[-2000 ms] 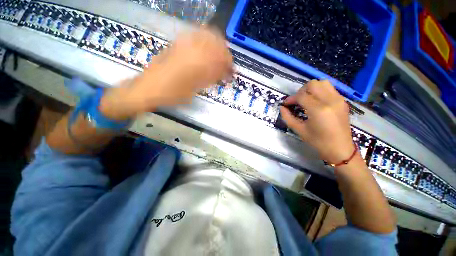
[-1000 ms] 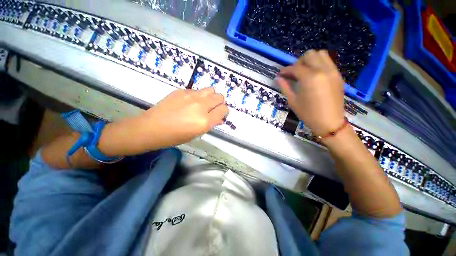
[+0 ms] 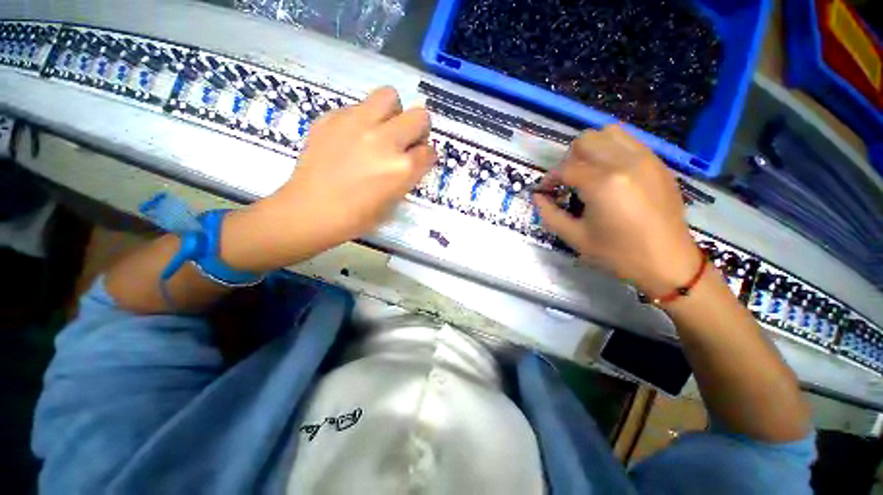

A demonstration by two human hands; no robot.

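Circuit board panels (image 3: 471, 189) lie end to end in a long metal track, crowded with black and blue parts. My right hand (image 3: 620, 208) is over the panel right of centre. Its thumb and finger pinch a small dark component (image 3: 544, 188) at the board. My left hand (image 3: 363, 164) is over the panel left of centre, fingers curled; whether it holds anything cannot be told. Small dark pieces (image 3: 439, 238) lie on the metal rail below the boards. A blue bin (image 3: 581, 103) heaped with small black components stands behind the boards.
Black strips (image 3: 470, 111) lie between the boards and the bin. Crumpled clear plastic (image 3: 339, 17) is at the top. Long dark parts (image 3: 823, 208) lie right of the bin. A second blue bin (image 3: 808, 77) is at the far right. A dark flat object (image 3: 646, 362) is below the rail.
My left hand has risen from the rail to over the boards. My right hand has come down from beside the bin to the panel. The small dark pieces on the rail are now uncovered.
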